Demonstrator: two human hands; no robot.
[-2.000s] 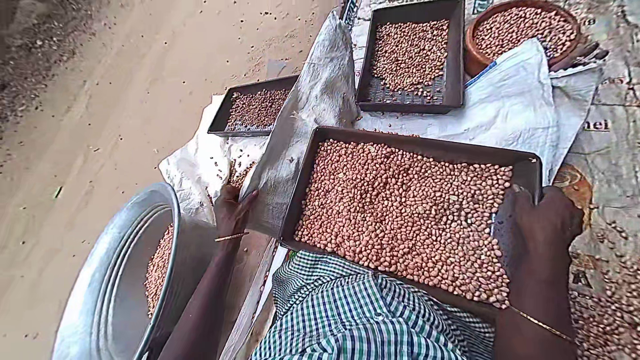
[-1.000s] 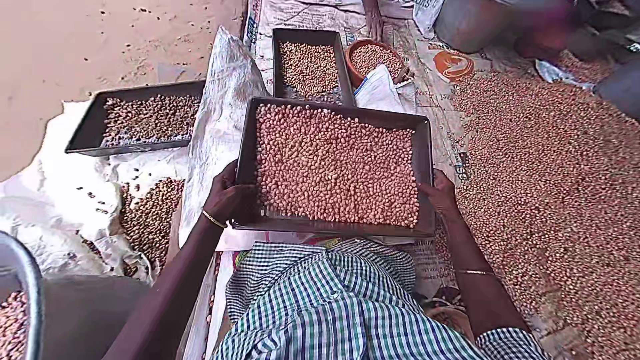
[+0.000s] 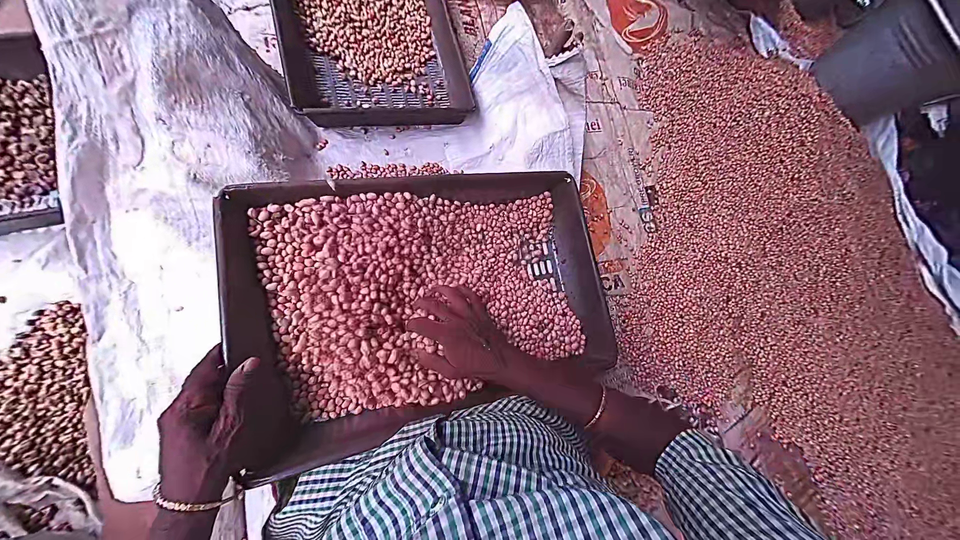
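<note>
A dark rectangular sieve tray (image 3: pixel 592 300) rests over my lap, holding a layer of pinkish shelled peanuts (image 3: pixel 352 285). My left hand (image 3: pixel 217 420) grips its lower left corner, thumb over the rim. Inside the tray, my right hand (image 3: pixel 465 337) lies on the peanuts with its fingers spread and touching them. Some slots of the mesh bottom show near the tray's right side.
Ahead stands another sieve tray (image 3: pixel 382 115) with paler peanuts, on white woven sacking (image 3: pixel 517 97). A third tray (image 3: pixel 30 217) is at the left edge, above a heap of darker nuts (image 3: pixel 45 397). A large peanut spread (image 3: pixel 765 262) covers the right; a dark bucket (image 3: pixel 885 67) is beyond.
My right hand has left the tray's right rim and is now on the peanuts inside. My left hand still holds the left side, lower down. The view has shifted.
</note>
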